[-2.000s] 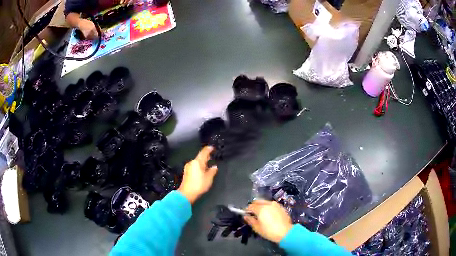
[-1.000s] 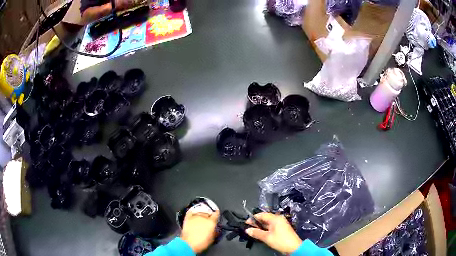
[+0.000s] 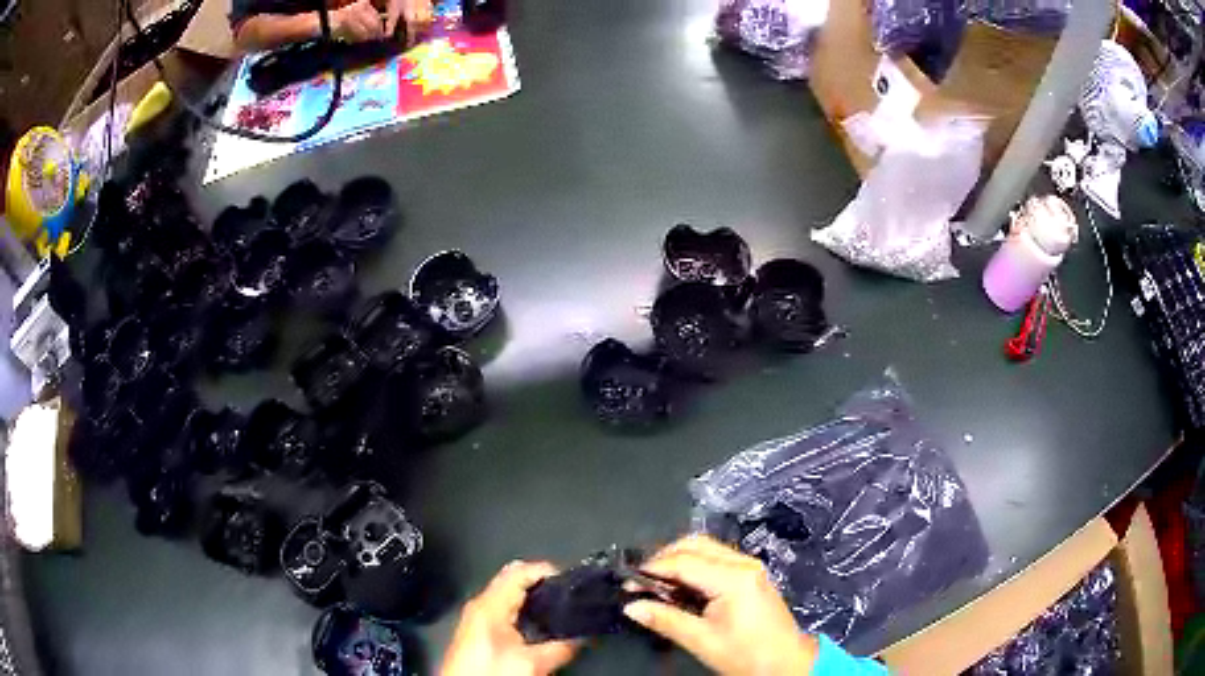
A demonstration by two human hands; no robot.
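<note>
My left hand (image 3: 509, 621) holds a black plastic housing (image 3: 571, 605), tilted on its side, at the bottom centre. My right hand (image 3: 724, 610) meets it from the right, with a thin dark tool or piece (image 3: 667, 590) between thumb and fingers; I cannot tell which. Its contact inside the housing is hidden. A clear bag of small black parts (image 3: 866, 508) lies right of my right hand. Several black housings (image 3: 700, 321) stand in a group at the centre. A large pile of housings (image 3: 251, 337) covers the left side.
A white translucent bag (image 3: 912, 198) stands by the grey post. A pink bottle (image 3: 1018, 264) and red-handled tool (image 3: 1027, 330) are at right. An open carton (image 3: 1018, 594) is at lower right. Another person's hands (image 3: 377, 19) are over a printed sheet (image 3: 456, 77) at upper left.
My left hand has gone from the centre group to the bottom centre and now holds a housing raised and tilted. My right hand has come up against it. The view has shifted slightly.
</note>
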